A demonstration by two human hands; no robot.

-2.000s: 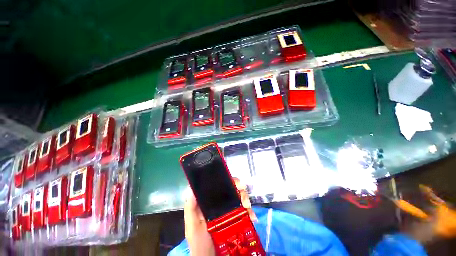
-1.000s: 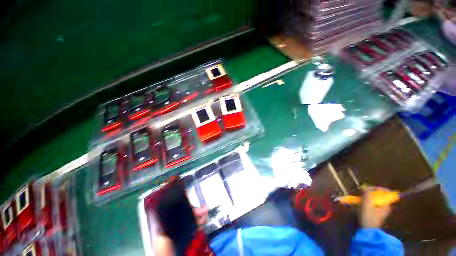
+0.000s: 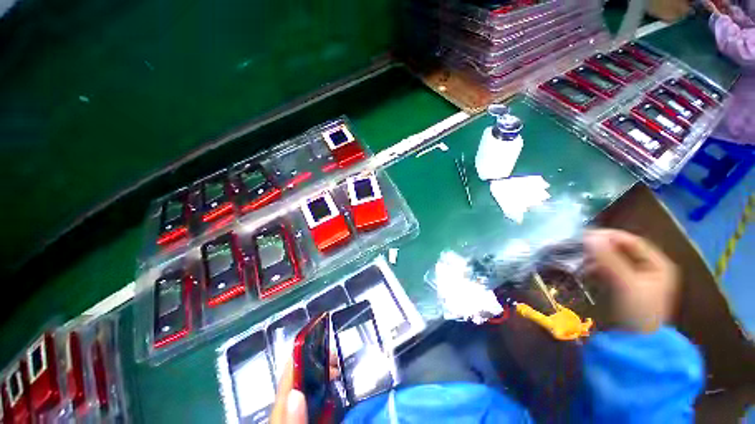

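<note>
My left hand (image 3: 290, 402), cut off by the bottom edge, holds an open red flip phone (image 3: 313, 364), seen nearly edge-on. A dark-framed lens (image 3: 361, 348) shows just right of the phone; I cannot tell if it is held. A white-edged lens sheet (image 3: 401, 290) with several dark-framed lenses lies behind them on the green bench. My right hand (image 3: 636, 277) is blurred, above the brown box, beside loose clear plastic; whether it grips anything is unclear. The orange-yellow air gun (image 3: 556, 320) lies below and left of it, out of the hand.
Phones sit in a centre blister tray (image 3: 406, 217), a left tray (image 3: 116, 364) and a right tray (image 3: 662, 175). Crumpled film (image 3: 460, 290), tweezers (image 3: 464, 180), white cloth (image 3: 520, 195) and a bottle (image 3: 499, 151) are on the bench. Stacked trays (image 3: 530, 41) stand behind. A person's pink sleeve (image 3: 735, 37) shows top right.
My right hand has let go of the air gun and moved up toward the clear plastic. The phone has turned edge-on. The view has swung right, showing more of the right tray.
</note>
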